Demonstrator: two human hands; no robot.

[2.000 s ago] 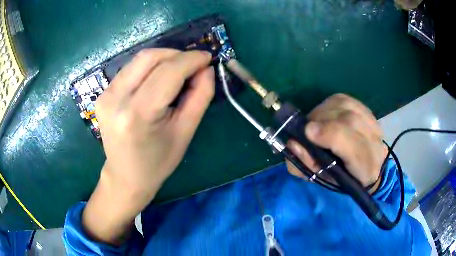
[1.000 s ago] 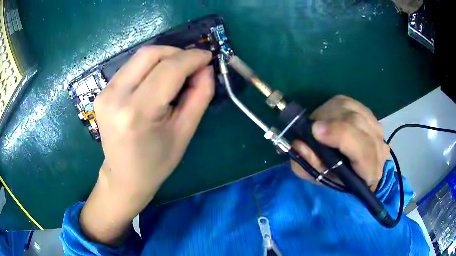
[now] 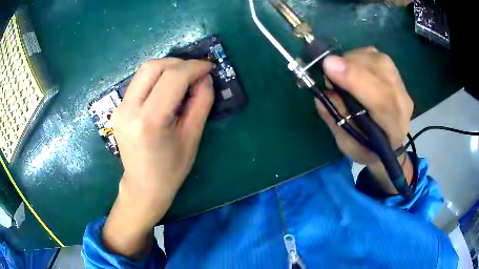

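Note:
The phone assembly (image 3: 231, 102) lies open-back on the green bench, tilted. Its blue sub-board (image 3: 223, 62) shows at the upper right end, and the silver-white main board (image 3: 106, 109) shows at the left end. My left hand (image 3: 163, 113) covers the middle of the phone, thumb and forefinger close together beside the sub-board; whether a tiny part is between them cannot be seen. My right hand (image 3: 367, 100) grips the soldering iron (image 3: 362, 123), raised away from the phone toward the top. The iron's tip is cut off by the upper edge.
The pale component tray (image 3: 21, 89) with rows of small round parts lies at the far left. A dark item with a shiny cover (image 3: 433, 23) is at the upper right. The iron's black cable (image 3: 446, 127) runs off right. Yellow tape (image 3: 31, 207) crosses the lower left.
My right hand has lifted the iron off the sub-board and moved it up and away. The phone and my left hand sit slightly lower in view, and more of the tray shows.

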